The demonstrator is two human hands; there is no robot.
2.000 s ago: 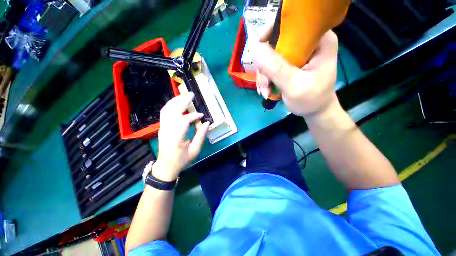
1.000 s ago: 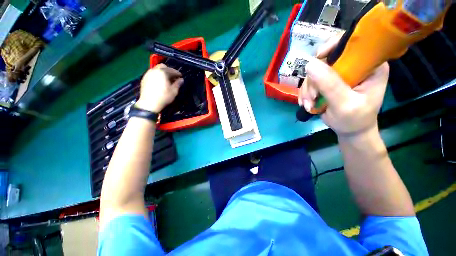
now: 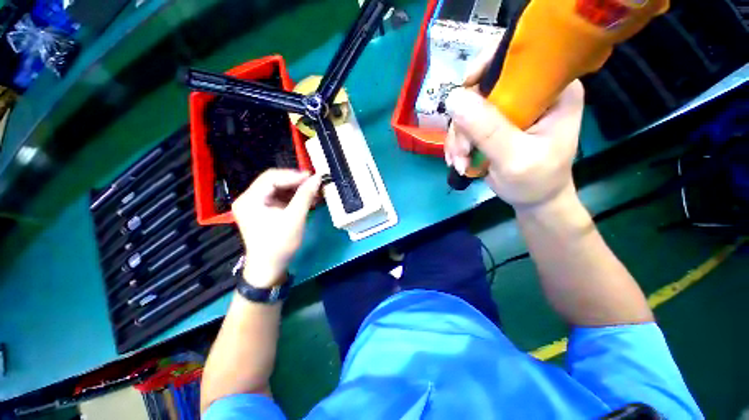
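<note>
A black three-armed tripod leg assembly (image 3: 315,104) lies with its hub over the yellowish round end of a cream-white fixture (image 3: 371,209). One leg runs along the fixture toward me. My left hand (image 3: 275,215) is just left of that leg, with thumb and forefinger pinched on a small black part (image 3: 326,177) at the fixture's left side. My right hand (image 3: 521,148) grips an orange electric screwdriver (image 3: 552,61), its dark tip pointing down above the bench, right of the fixture.
A red bin of small black parts (image 3: 197,156) is left of the fixture. A black ribbed tray with slim rods (image 3: 123,316) lies further left. A second red bin (image 3: 411,135) holds a white screw feeder (image 3: 460,49). Black slotted trays (image 3: 657,74) are at the right.
My left hand has come out of the red parts bin and moved to the left side of the near leg, now pinching a small black part. My right hand still holds the screwdriver.
</note>
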